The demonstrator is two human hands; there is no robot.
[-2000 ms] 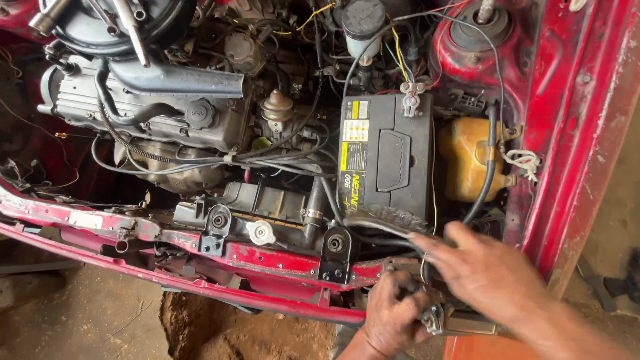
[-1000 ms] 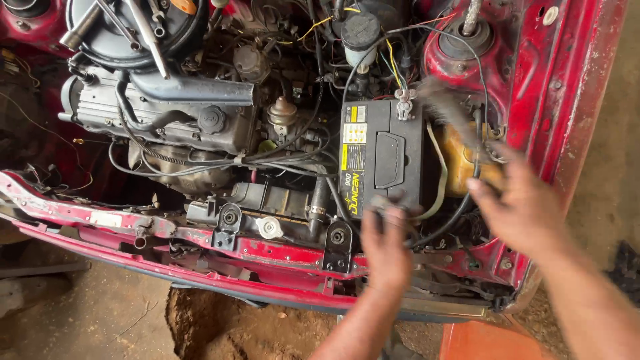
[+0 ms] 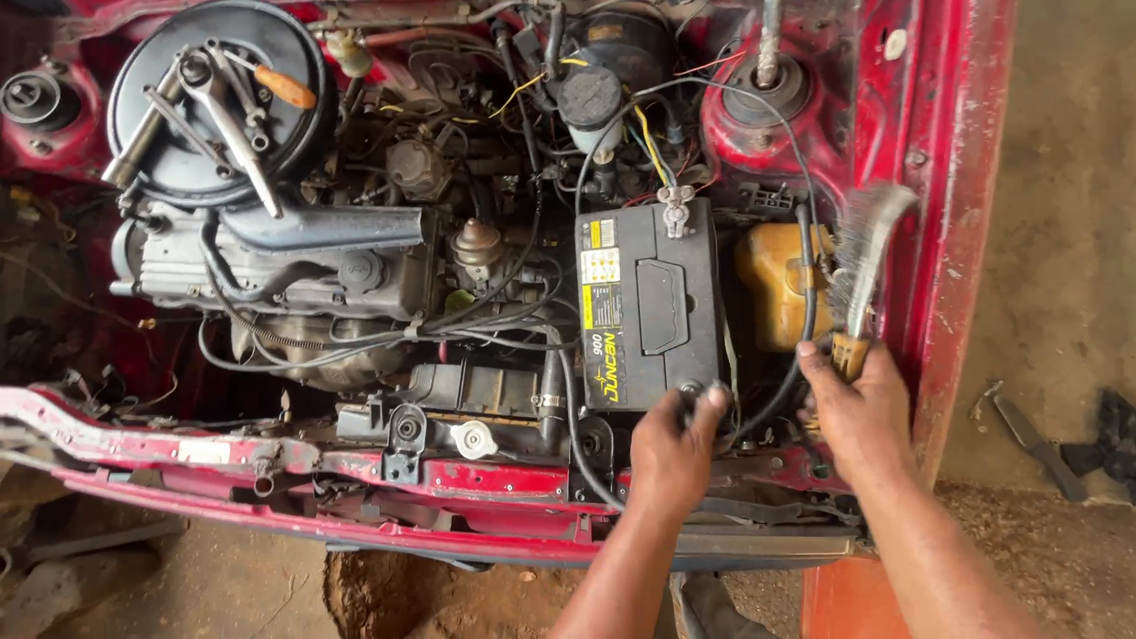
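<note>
A black car battery [image 3: 679,306] stands in the engine bay of a red car. My left hand [image 3: 674,444] is at its front edge, fingers closed around a small dark metal piece, seemingly a cable clamp [image 3: 710,398]; the fingers partly cover it. My right hand [image 3: 861,408] grips the handle of a wire brush [image 3: 865,266], its bristles pointing up and facing left, right of the battery. A metal terminal clamp [image 3: 676,210] sits on the battery's rear post. A thick black cable [image 3: 803,311] runs between the right hand and the battery.
Wrenches, a ratchet [image 3: 226,124] and an orange-handled screwdriver [image 3: 284,86] lie on the round black air cleaner [image 3: 302,151]. A yellowish plastic reservoir [image 3: 777,284] is behind my right hand. The red front crossmember [image 3: 515,479] lies below, with a radiator cap [image 3: 475,439].
My left hand has risen from below the front crossmember to the battery's front edge. The brush has moved to the right, away from the battery.
</note>
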